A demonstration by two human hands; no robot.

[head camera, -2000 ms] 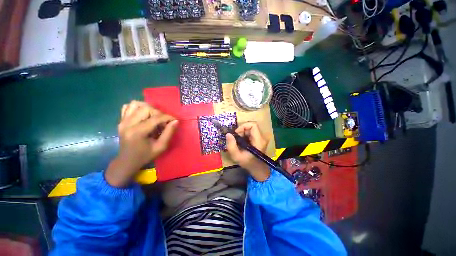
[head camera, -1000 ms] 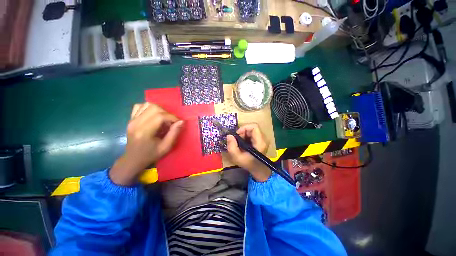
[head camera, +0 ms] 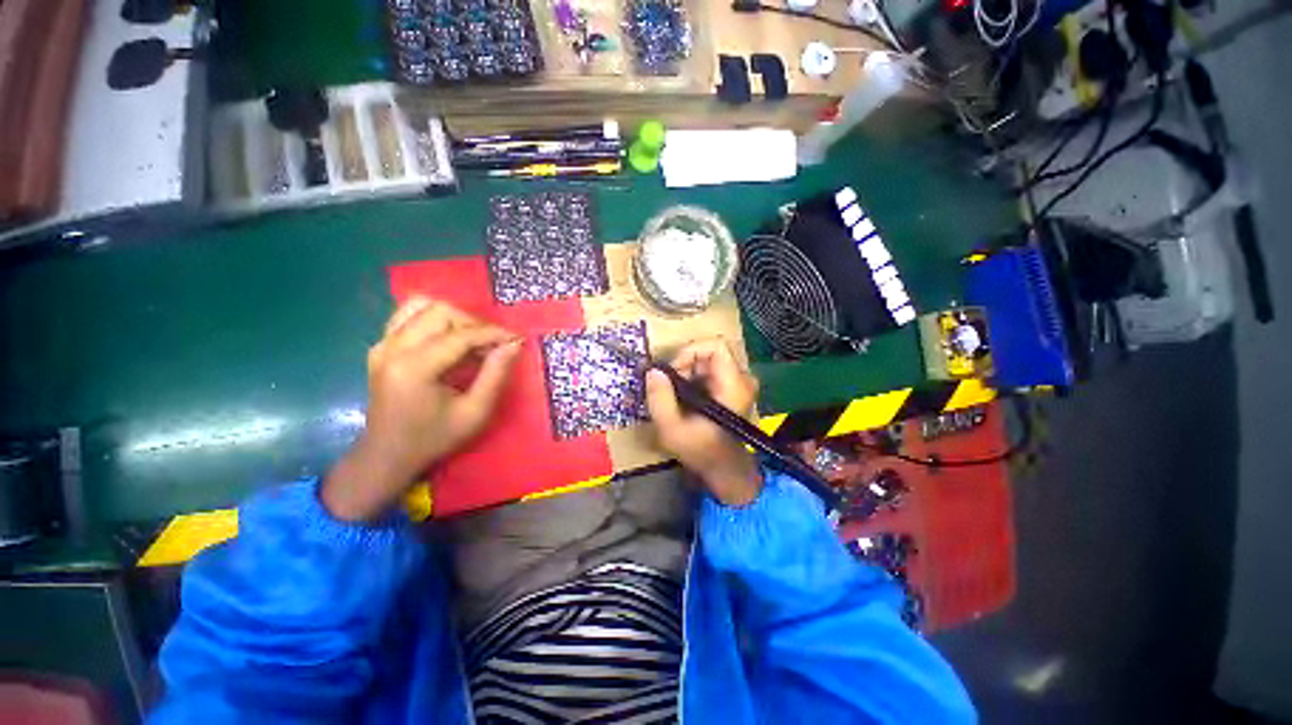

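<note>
A dark square circuit board panel (head camera: pixel 595 385) with a silvery pattern lies across the red sheet (head camera: pixel 496 467) and the tan card (head camera: pixel 716 330). A second panel (head camera: pixel 546 248) lies just behind it. My right hand (head camera: pixel 704 411) is closed on a black soldering iron (head camera: pixel 758 436); its tip points over the upper part of the near panel. My left hand (head camera: pixel 437 390) is over the red sheet, left of the panel, thumb and forefinger close together. A faint thin strand, likely solder wire, shows at the fingertips; most of it is too fine to see.
A round glass jar (head camera: pixel 683 259) with white contents stands behind the tan card. A black fan (head camera: pixel 789 295) and a blue iron stand (head camera: pixel 1000 315) are at the right. Thin tools (head camera: pixel 539 152) and a compartment tray (head camera: pixel 347 142) are at the back. Red bins (head camera: pixel 949 524) are low right.
The panels, jar and fan appear slightly further left in the picture as the view shifts. My left fingertips have moved slightly closer to the near panel. My right hand still holds the iron over it.
</note>
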